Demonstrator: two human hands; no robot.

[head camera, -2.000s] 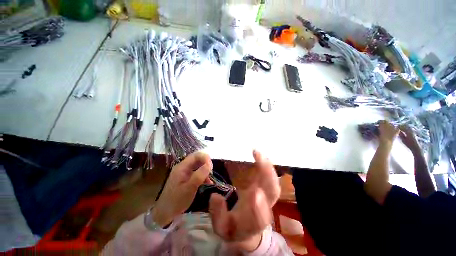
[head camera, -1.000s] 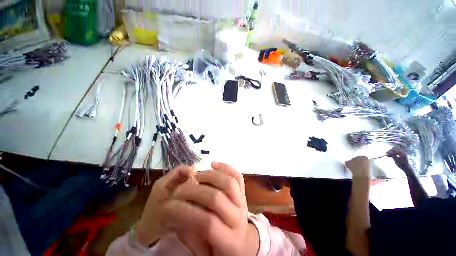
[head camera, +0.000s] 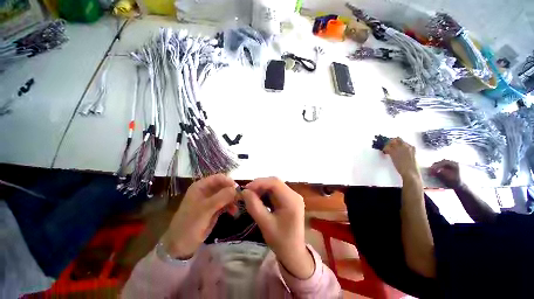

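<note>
My left hand (head camera: 202,211) and my right hand (head camera: 276,221) meet fingertip to fingertip just off the table's front edge. Between them they pinch a very small dark piece (head camera: 239,189); what it is exactly is too small to tell. Thin wires (head camera: 237,236) hang below my fingers, over my lap. The harness bundle (head camera: 186,87) lies on the table ahead and to the left, its white cables fanning into thin dark wires at the front edge. Several small black pieces (head camera: 232,139) lie to its right.
Two phones (head camera: 275,76) and a black cord lie at the back. A lone white cable (head camera: 311,113) lies mid-table. A neighbour's hand (head camera: 400,155) touches a dark heap (head camera: 380,142) at the right. More harness bundles (head camera: 462,138) lie at far right. A red chair (head camera: 345,263) stands below.
My hands were apart, then clasped together; now only their fingertips meet around the small piece. The neighbour's hand has moved left onto the dark heap. The view has tilted.
</note>
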